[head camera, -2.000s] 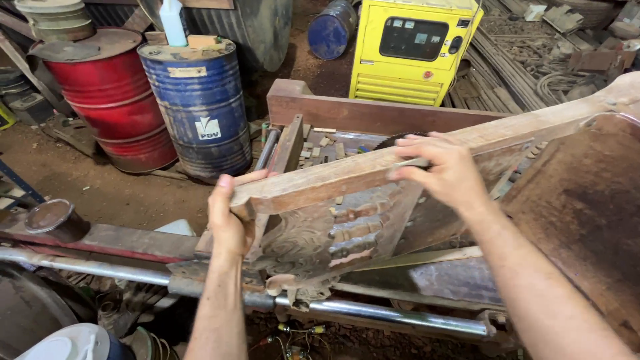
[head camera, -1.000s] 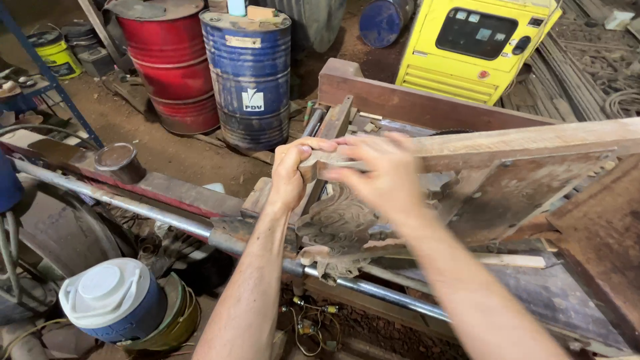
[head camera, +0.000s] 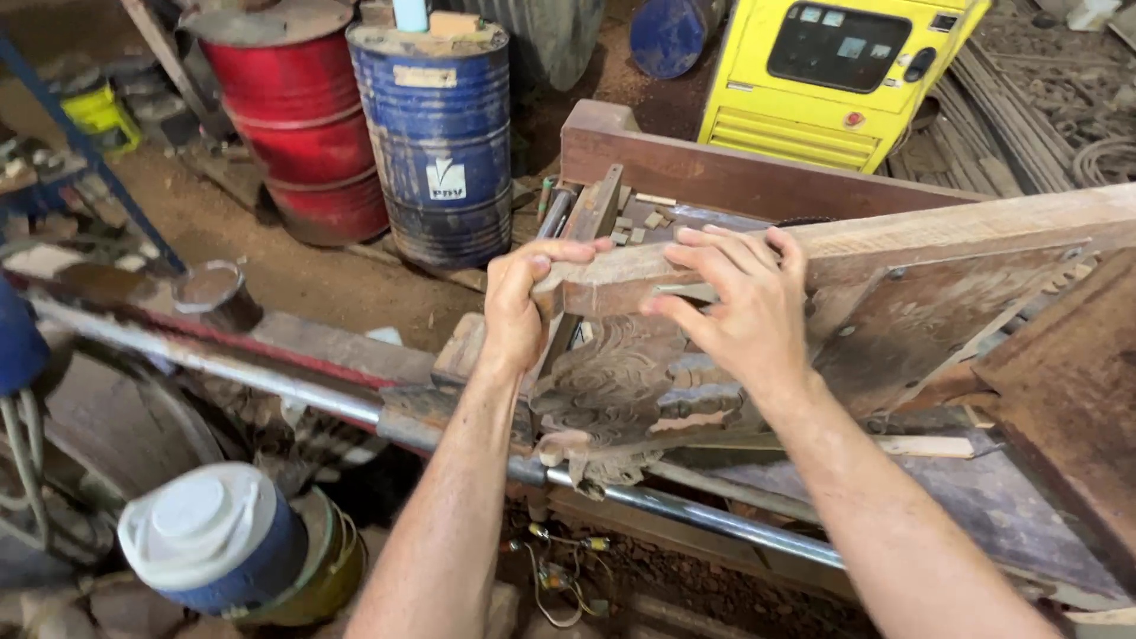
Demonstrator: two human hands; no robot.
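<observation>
A long wooden beam (head camera: pixel 941 229) crosses the right half of the view, with a carved panel (head camera: pixel 621 382) below its near end. My left hand (head camera: pixel 524 293) grips the beam's left end, thumb and fingers over the top edge. Just right of it, my right hand (head camera: pixel 745 302) curls over the beam, holding a thin, pale flat piece (head camera: pixel 688 291) between thumb and fingers against the side face. What the piece is, I cannot tell. A dark plate (head camera: pixel 941 311) with bolt heads lies along the beam further right.
A steel pipe (head camera: pixel 213 355) runs beneath the work. Behind stand a red drum (head camera: pixel 297 124), a blue drum (head camera: pixel 435 133) and a yellow generator (head camera: pixel 816 80). A water cooler (head camera: pixel 213 532) is at lower left, a tin can (head camera: pixel 213 293) above it. Loose wires (head camera: pixel 559 568) hang below.
My right hand has moved left along the beam since the earliest frame, toward my left hand, and sits slightly apart from it now. The view has shifted toward the left.
</observation>
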